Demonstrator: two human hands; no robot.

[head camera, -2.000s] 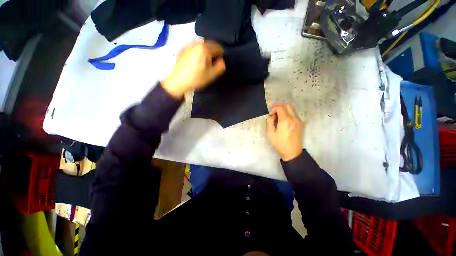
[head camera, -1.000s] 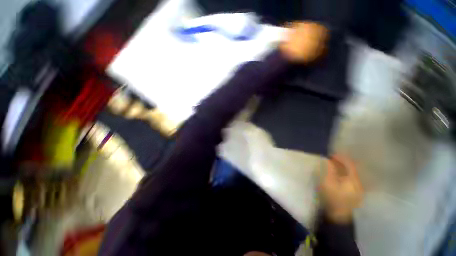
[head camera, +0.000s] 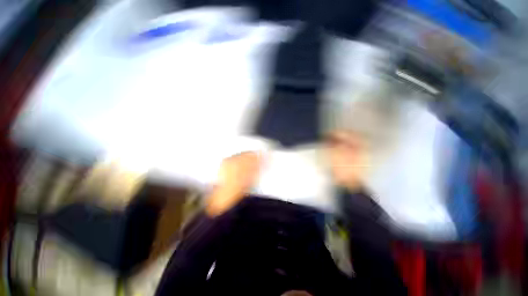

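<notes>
The frame is strongly blurred. Dark cut fabric panels (head camera: 292, 113) lie in overlapping layers on the white table cover (head camera: 145, 115), with a shallow point towards me. My left hand (head camera: 237, 178) is at the table's near edge, left of and below the panels; its fingers are too blurred to read. My right hand (head camera: 346, 157) is beside the panels' near right corner; whether it touches or holds the cloth cannot be told. A blue tie strip (head camera: 165, 30) lies at the upper left of the table.
More black cloth (head camera: 312, 13) is at the table's rear. A blurred iron (head camera: 418, 78) stands at the right rear. A blue tray (head camera: 463, 185) is at the right edge. Red crates (head camera: 437, 267) are below right. Dark cloth (head camera: 92, 231) hangs at the lower left.
The view has swung. My left hand has moved from over the rear part of the panels back to the near table edge. My right hand stays near the panels' near right corner.
</notes>
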